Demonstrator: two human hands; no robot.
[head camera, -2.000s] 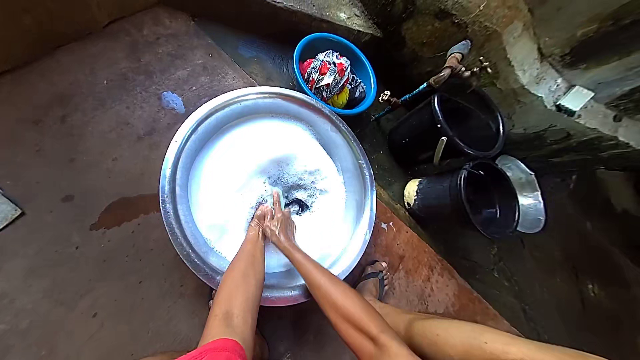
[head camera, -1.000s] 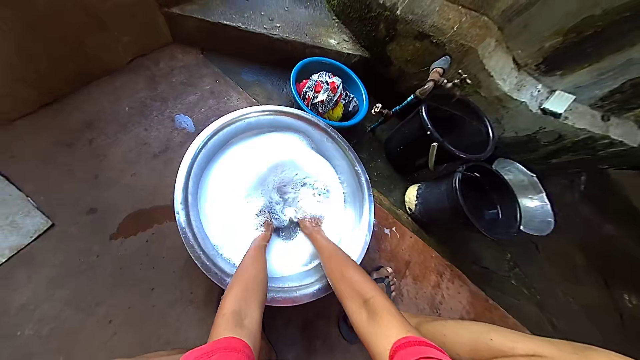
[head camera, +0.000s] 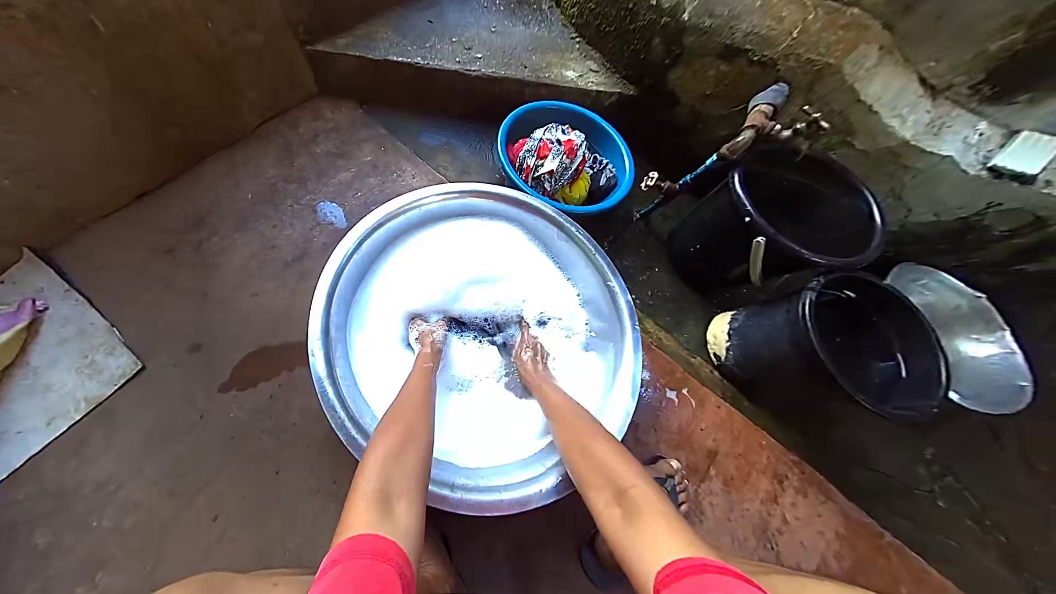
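A wide round metal basin (head camera: 334, 388) holds water under thick white suds. My left hand (head camera: 428, 333) is at the left of the basin's middle, partly covered by foam. My right hand (head camera: 529, 351) is to its right, fingers pointing away from me. Between the two hands a dark wet cloth (head camera: 483, 328) shows at the surface, and both hands appear to grip it. Most of the cloth lies hidden beneath the suds. Just beyond the basin is a blue plastic tub (head camera: 624, 169) with a bundle of patterned red, black and white fabric (head camera: 554, 157) and a yellow piece.
Two black buckets (head camera: 742, 239) (head camera: 763, 342) stand at the right, beside a metal pan (head camera: 982, 346). A pipe with taps (head camera: 759, 124) rises behind them. A concrete step (head camera: 487, 58) lies at the back. A pale flat slab (head camera: 58, 363) is at the far left. My sandalled foot (head camera: 670, 483) is near the basin.
Two seconds ago my hands were close together in the suds; now they are apart, with dark cloth showing between them. The view has shifted, showing more of the left side.
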